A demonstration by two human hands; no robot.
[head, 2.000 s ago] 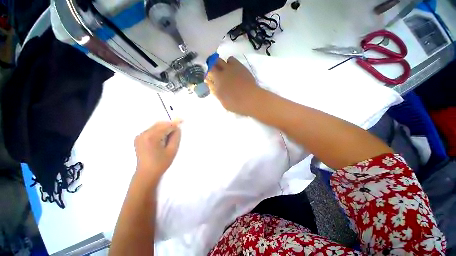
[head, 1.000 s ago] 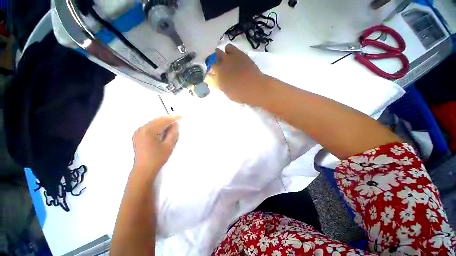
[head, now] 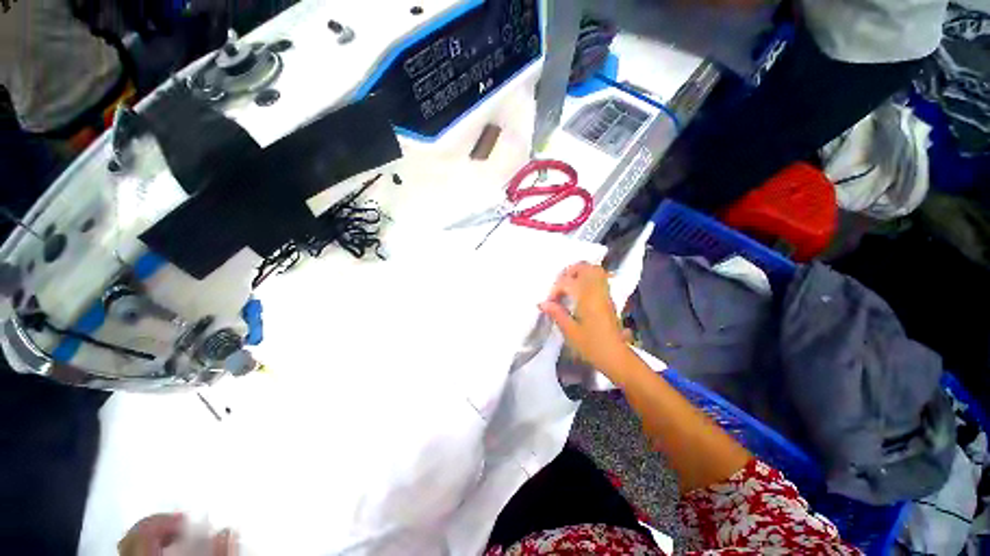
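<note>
White fabric (head: 402, 358) lies over the table and hangs down towards the lap, very bright, with a thin dark line in it. My right hand (head: 586, 310) holds the fabric at its right edge, with thumb and fingers together. My left hand (head: 179, 535) is at the bottom left, blurred and cut off by the frame edge, over the fabric; its grip is unclear. The sewing machine's needle area (head: 223, 350) is at the left, beside a small blue piece (head: 253, 323).
Red-handled scissors (head: 548, 198) lie right of the machine. Black strips (head: 282, 179) drape over the machine, with black cords (head: 342, 234) by them. A blue crate (head: 711, 234) with grey garments (head: 706, 315) stands at the right, near a red stool (head: 790, 209). Another person (head: 879, 27) is at the top right.
The view has swung right. My right hand has left the needle area and moved to the fabric's right edge. My left hand now shows at the bottom edge, farther from the needle.
</note>
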